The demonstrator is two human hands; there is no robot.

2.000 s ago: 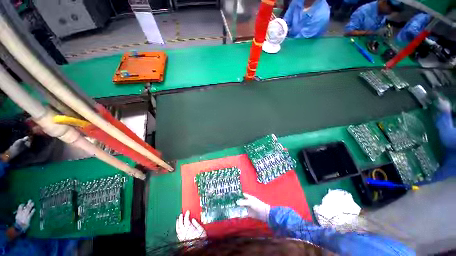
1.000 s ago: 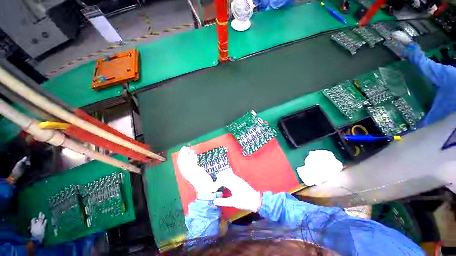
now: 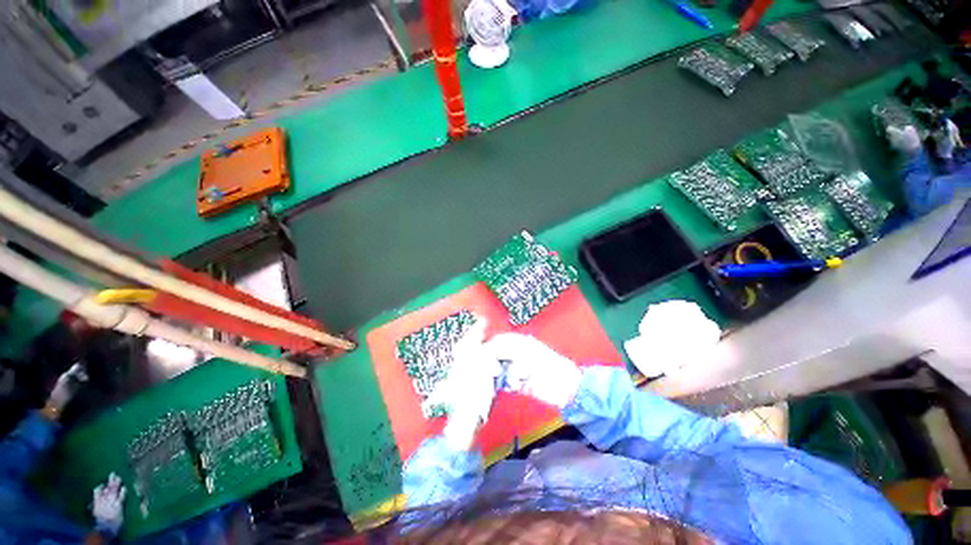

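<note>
A green circuit board (image 3: 434, 346) lies on the red-orange foam sheet (image 3: 399, 389) in front of me. A second circuit board (image 3: 527, 279) lies at the sheet's upper right edge. My white-gloved left hand (image 3: 465, 389) is over the first board's lower right side. My white-gloved right hand (image 3: 536, 367) is just right of it, and the fingers of both hands meet. A small blue spot shows between them, too blurred to name. Glare and overlap hide the fingers, so whether either hand holds something cannot be told.
A black tray (image 3: 639, 253) and a second black tray with a blue tool (image 3: 769, 269) stand right, with a white cloth (image 3: 673, 337) below. More boards (image 3: 716, 190) lie beyond. The conveyor (image 3: 426, 213) runs behind. Pipes (image 3: 160, 319) slant at left. Another person's gloved hand (image 3: 109, 502) shows lower left.
My left hand has moved from the first board's upper left to its lower right, uncovering more of it. My right hand has come up beside it. The view has shifted slightly.
</note>
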